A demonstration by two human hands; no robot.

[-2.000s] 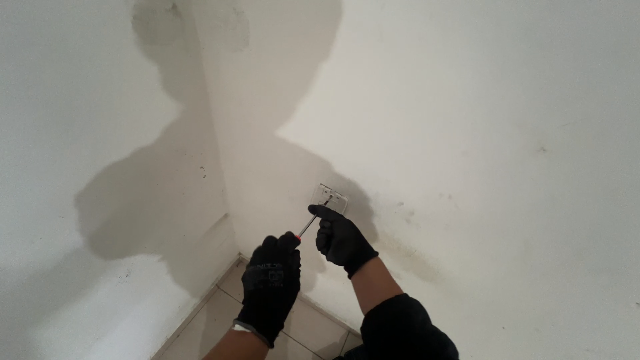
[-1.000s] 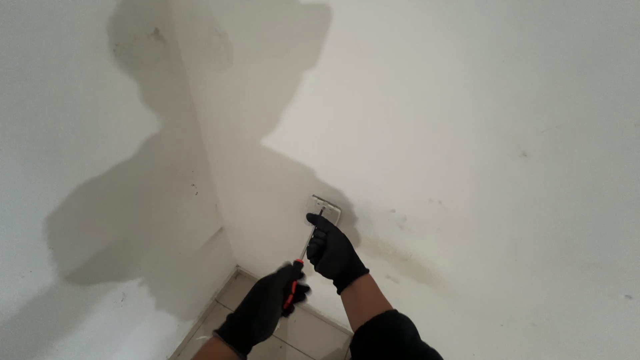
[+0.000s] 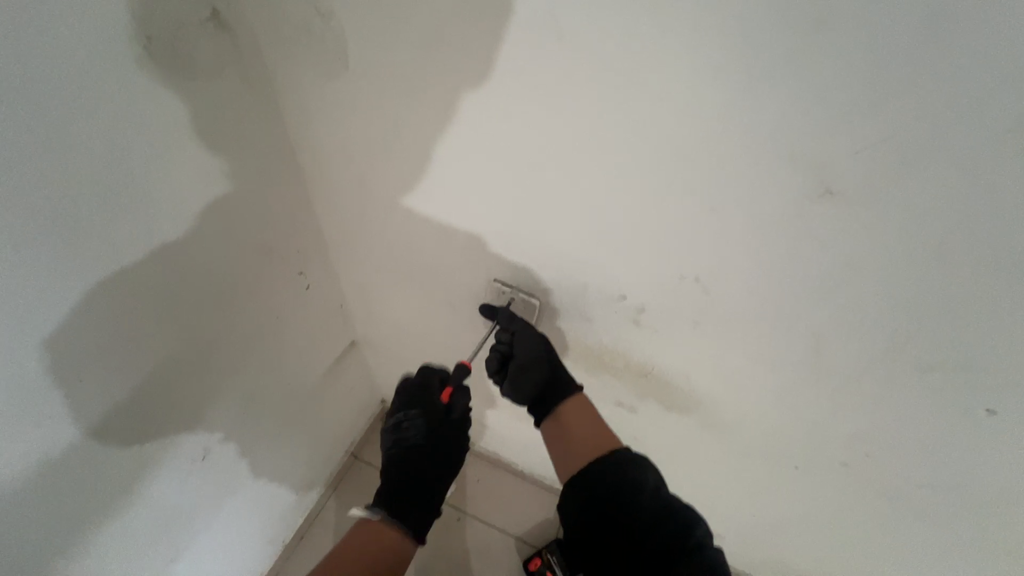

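My left hand (image 3: 426,448), in a black work glove, is closed on the red and black handle of a screwdriver (image 3: 457,382). The metal shaft slants up and right to a small rectangular wall plate (image 3: 524,305) low on the white wall. My right hand (image 3: 524,360), also in a black glove, is at the lower edge of the plate, with its thumb and fingers at the upper end of the shaft. Whether those fingers pinch the shaft or only rest beside it, I cannot tell. The hand partly covers the plate.
Two white walls meet in a corner (image 3: 382,400) left of the hands, over a tiled floor (image 3: 496,500). A black and red object (image 3: 546,560) lies partly hidden by my right sleeve at the bottom edge. My shadow covers much of the walls.
My left hand has changed its hold on the screwdriver handle, and more of the handle's upper end shows. The right hand remains by the plate. A black and red object has come into view at the bottom.
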